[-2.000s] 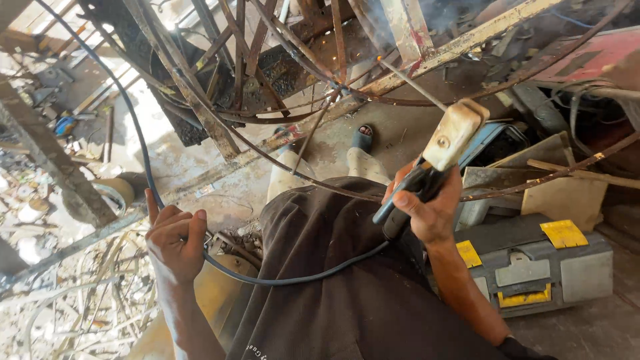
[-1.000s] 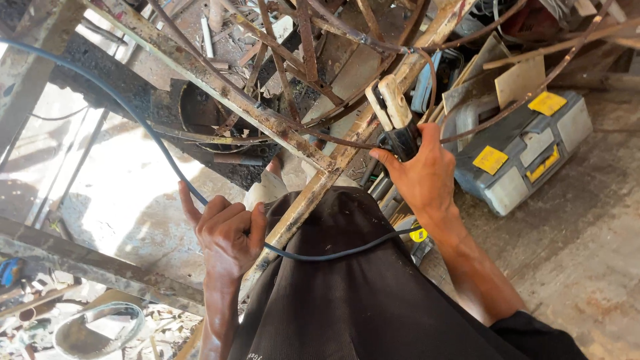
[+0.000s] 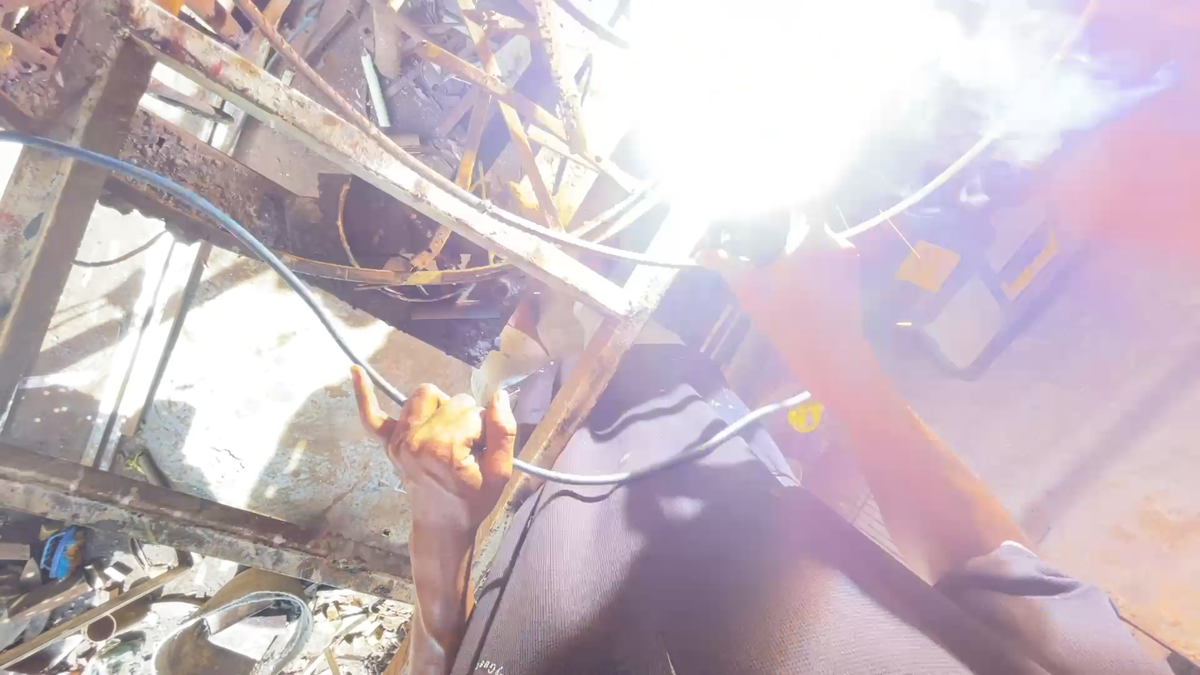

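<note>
The curled fingers of my left hand (image 3: 452, 439) are around a blue cable (image 3: 309, 298), which runs in from the upper left and bends across my dark clothing. A white arc glare (image 3: 778, 103) fills the upper right. My right hand (image 3: 787, 258) is at its lower edge, washed out, and the glare hides the welding electrode holder seen there in the earlier views. Beside the glare, a curved thin metal rod (image 3: 914, 199) shows on the right. A rusty, paint-worn steel frame bar (image 3: 394, 178) slopes down to a joint between my hands.
A toolbox (image 3: 970, 323) with yellow latches stands on the floor at the right, faint in the haze. Another frame bar (image 3: 187, 511) crosses the lower left, above metal scrap and a coiled strip (image 3: 234, 623). Rusty bent rods (image 3: 506, 103) cross at the top.
A bright arc and smoke now cover the upper right, where the electrode holder showed in my right hand one second ago. My left hand has stayed on the cable.
</note>
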